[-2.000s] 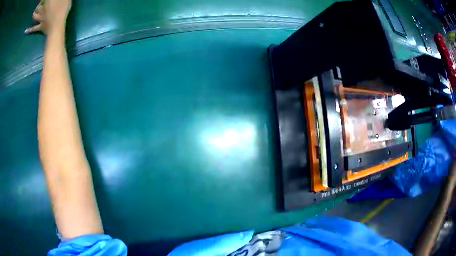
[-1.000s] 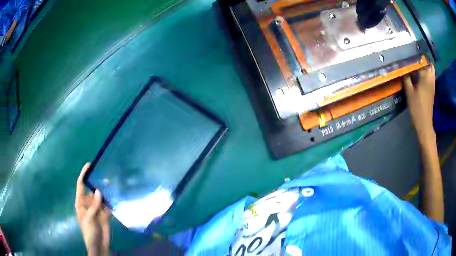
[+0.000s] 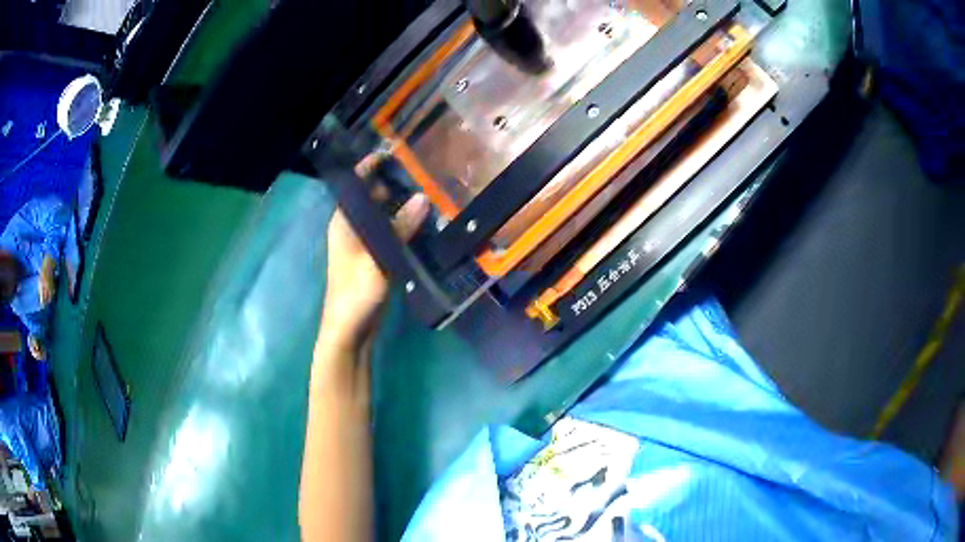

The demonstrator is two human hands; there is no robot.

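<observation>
The pressing fixture [image 3: 497, 360] sits on the green mat, with its black base, orange strips and shiny pressure plate [image 3: 529, 116] under a dark presser [image 3: 510, 32]. My left hand [image 3: 365, 244] reaches into the fixture's left side, its fingers partly behind the black side bar [image 3: 397, 265]; whether they grip anything is hidden. A dark strip [image 3: 645, 175], possibly a glass panel's edge, shows between the orange strips near the front, with a yellow tab [image 3: 545, 312] at its left end. My right hand is out of view; only a blurred bit of skin shows at the right edge.
A dark panel [image 3: 111, 381] lies on the green mat [image 3: 233, 349] at the left. A person in blue sleeves [image 3: 42, 238] is at the far left. A black upright block [image 3: 254, 95] stands behind the fixture. Grey floor with a yellow line [image 3: 921, 349] is at the right.
The view has turned. My left hand has moved from the glass panel on the mat to the fixture's left side; that panel no longer lies there. My right hand has left view.
</observation>
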